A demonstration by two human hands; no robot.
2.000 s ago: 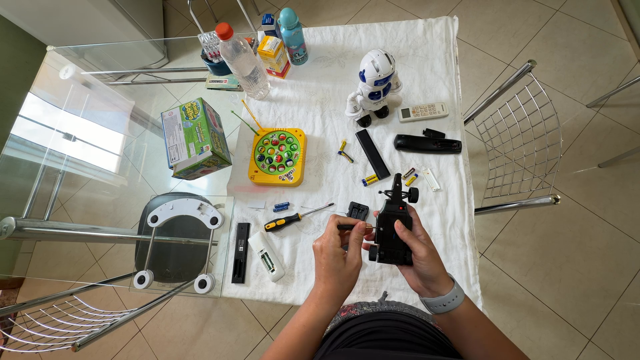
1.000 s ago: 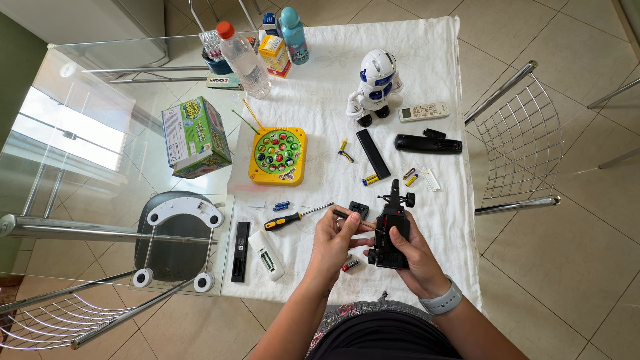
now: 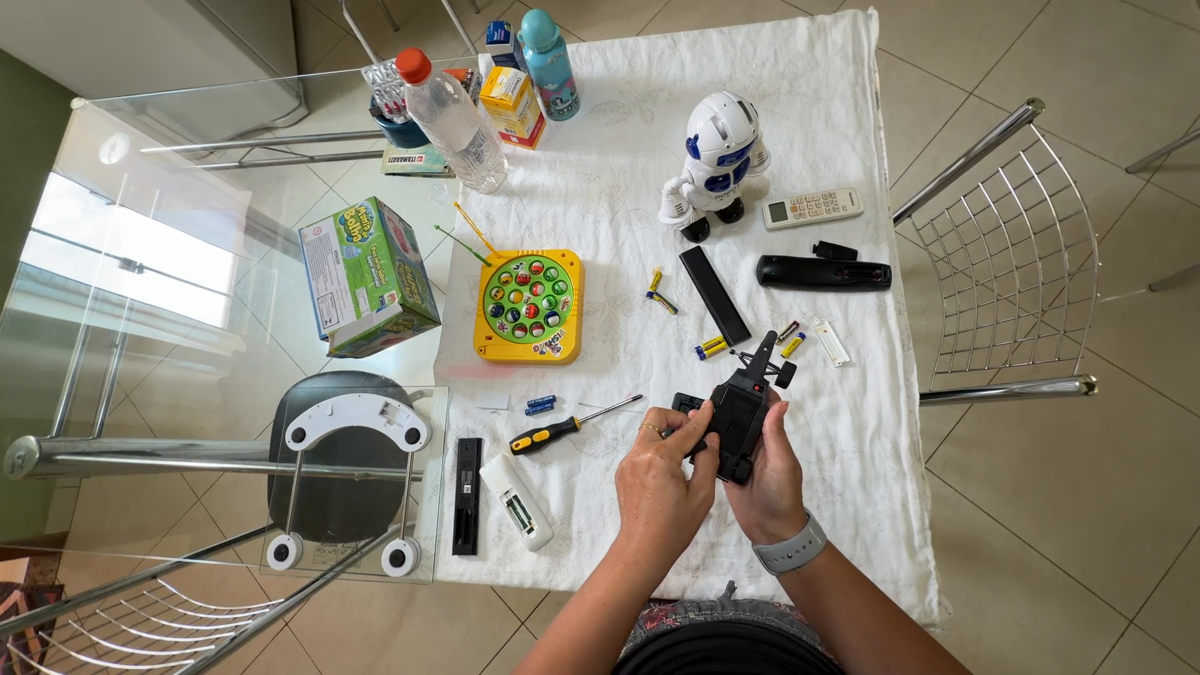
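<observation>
My right hand holds a black toy race car from its right side, underside toward me, above the table's near edge. The fingertips of my left hand press on the car's left side; whether they hold anything small is hidden. A small black part shows just beyond the left fingers. Left of my hands lies a yellow-and-black screwdriver beside blue batteries. Yellow batteries and a long black remote control lie beyond the car. A white remote lies with its battery compartment uncovered.
A yellow fishing game, a toy box and a white toy robot stand farther back. A plastic bottle is at the back left. A black remote and a beige remote lie right. A glass scale is at left.
My left hand has moved from beside the car onto it, with fingertips against the body. The car has tilted, its nose now pointing up and right.
</observation>
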